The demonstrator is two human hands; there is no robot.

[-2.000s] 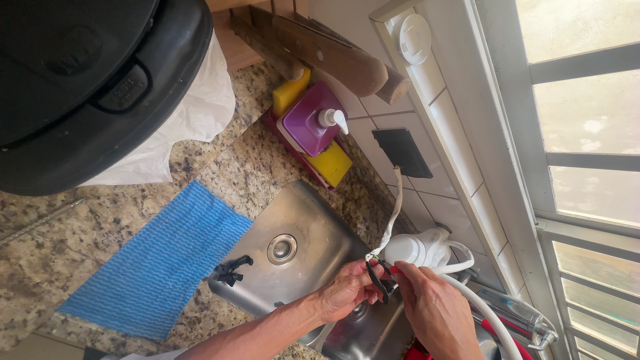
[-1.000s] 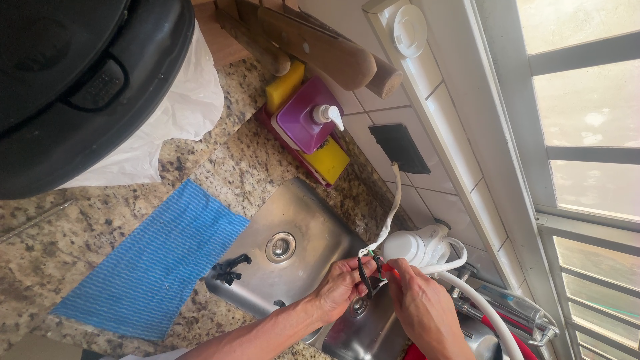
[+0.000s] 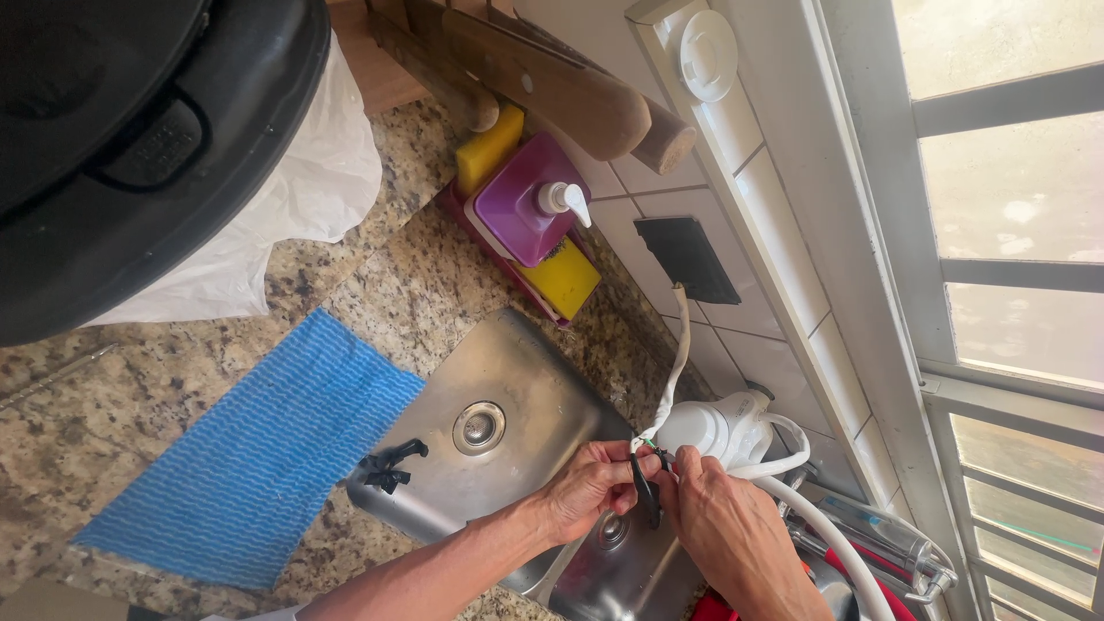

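A white cable (image 3: pixel 675 371) comes out of a black wall plate (image 3: pixel 688 259) and ends at my fingers, where a green wire shows. My left hand (image 3: pixel 595 487) pinches the cable end, with black strips, perhaps tape, hanging beside its fingers. Close against it, my right hand (image 3: pixel 720 517) has its fingers closed on something small at the same spot, mostly hidden by the hand. Just behind both hands is a white plastic fixture (image 3: pixel 720 427) with a white hose (image 3: pixel 819 526). Both hands are over the steel double sink (image 3: pixel 517 379).
A blue cloth (image 3: pixel 259 457) lies on the granite counter beside the sink; black strips (image 3: pixel 392 466) hang over the sink's edge. A purple soap dispenser (image 3: pixel 517 203) with yellow sponges stands by the tiled wall. Wooden-handled knives (image 3: pixel 561 86) and a black lidded pan (image 3: pixel 129 155) are farther back.
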